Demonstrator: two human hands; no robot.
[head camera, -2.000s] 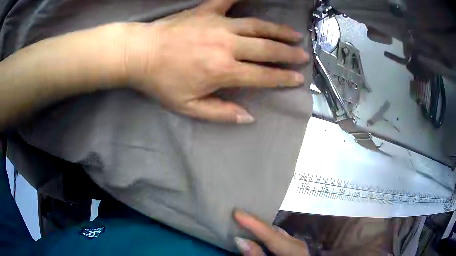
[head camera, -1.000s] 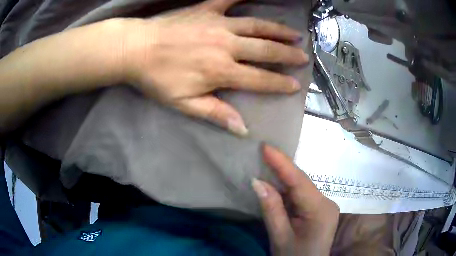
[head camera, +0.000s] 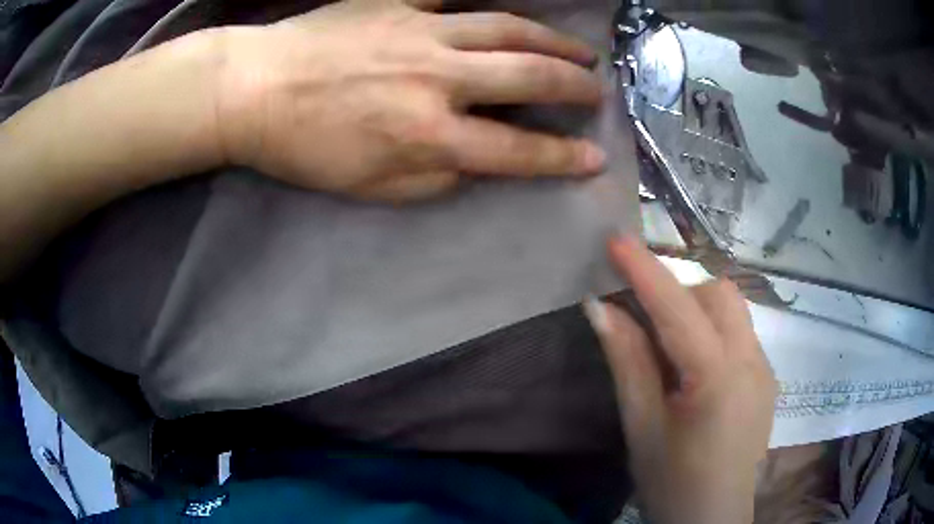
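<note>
The grey fabric panel (head camera: 358, 276) lies across the middle, with its lower edge turned up and a darker fabric layer (head camera: 492, 379) showing below it. My left hand (head camera: 410, 102) rests flat on the panel, palm down, fingers spread toward the needle area; its thumb is hidden. My right hand (head camera: 686, 379) pinches the panel's edge between thumb and index finger at the lower right corner. The angled silver attachment arm (head camera: 676, 179) stands just right of the fabric edge. The needle is hard to make out.
A slotted metal guide plate (head camera: 717, 154) sits on the machine bed (head camera: 778, 194). Dark looped handles (head camera: 908, 194) lie at the right. A white table with a printed ruler scale (head camera: 855, 396) is lower right. Grey-brown cloth (head camera: 804, 476) lies below it.
My right hand has moved up and right with the panel's edge, lifting it and uncovering the darker layer. My left hand has shifted slightly up and left, and its thumb no longer shows.
</note>
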